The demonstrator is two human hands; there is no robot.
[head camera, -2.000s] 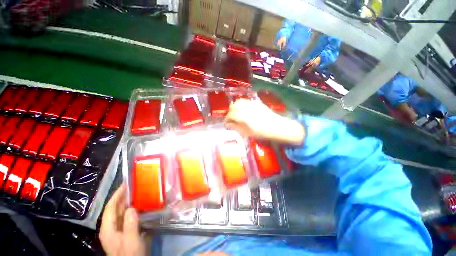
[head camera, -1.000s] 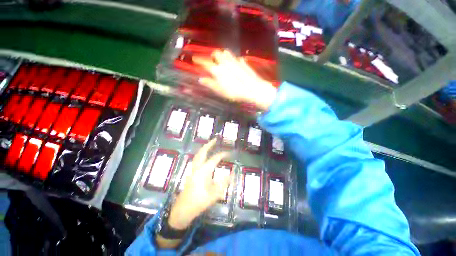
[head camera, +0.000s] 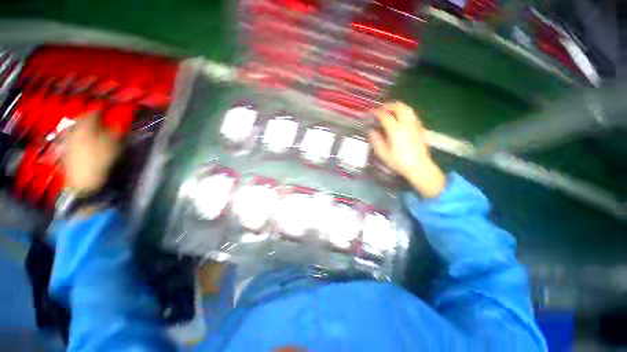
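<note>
A clear blister tray (head camera: 258,168) lies in front of me, holding two rows of phone units (head camera: 297,212) with bright white label areas up and thin red rims. My right hand (head camera: 405,148) is at the back right corner of this tray, fingers bent down; whether it grips anything is hidden. My left hand (head camera: 91,157) is strongly blurred over the parts tray at the left, among its rows of red covers (head camera: 103,72). I cannot tell if it holds one. The whole view is blurred by motion.
A tall stack of clear trays with red edges (head camera: 330,58) stands just behind the working tray. Black film (head camera: 137,130) shows in the parts tray. A pale rail (head camera: 550,182) runs along the right. Red and white parts (head camera: 550,45) lie at the far right.
My left hand has moved from the working tray to the parts tray. My right hand has moved from the stack down to the tray's back right corner. The view has shifted.
</note>
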